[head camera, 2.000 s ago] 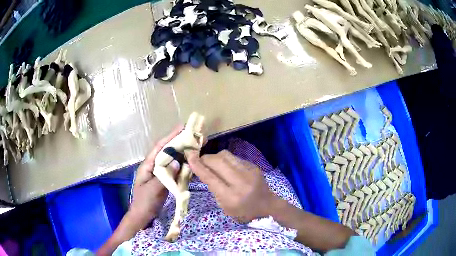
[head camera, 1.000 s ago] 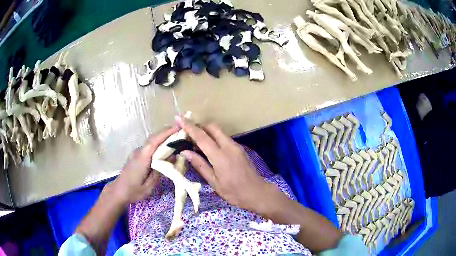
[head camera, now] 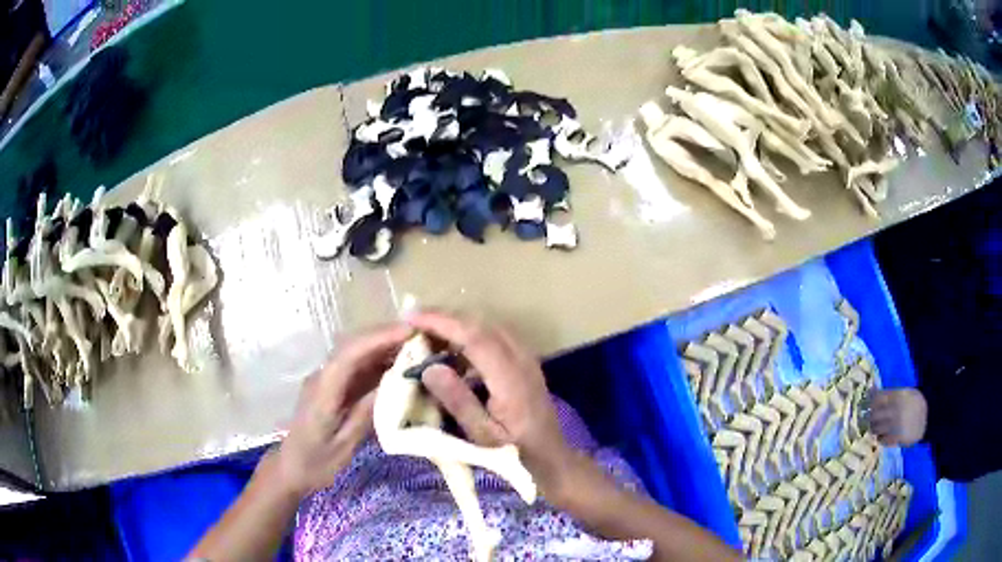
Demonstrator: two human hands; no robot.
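A beige leg pair [head camera: 423, 441] is held between my two hands above the lap, its feet pointing down and to the right. A black hip piece [head camera: 432, 366] shows at its hips, partly hidden by my right thumb. My left hand [head camera: 343, 404] grips the leg pair from the left. My right hand [head camera: 500, 397] grips it from the right, fingers near its upper end. A heap of black-and-beige hip pieces [head camera: 451, 176] lies beyond. Bare leg pairs [head camera: 758, 110] are heaped at the right, and fitted leg pairs with black bands [head camera: 104, 269] at the left.
Tan cardboard [head camera: 275, 318] lies under the heaps, beside a green surface [head camera: 275, 55] with dark bundles [head camera: 104, 104]. A blue tray [head camera: 676, 423] with rows of single bent legs [head camera: 769, 423] is below right. Another person's hand [head camera: 899, 416] is at its right side. Another blue tray [head camera: 176, 516] is lower left.
The view has tilted, so the heaps sit lower. The leg pair has turned, its feet swinging rightward. My right thumb has moved onto the black piece. Another person's hand has come to the blue tray.
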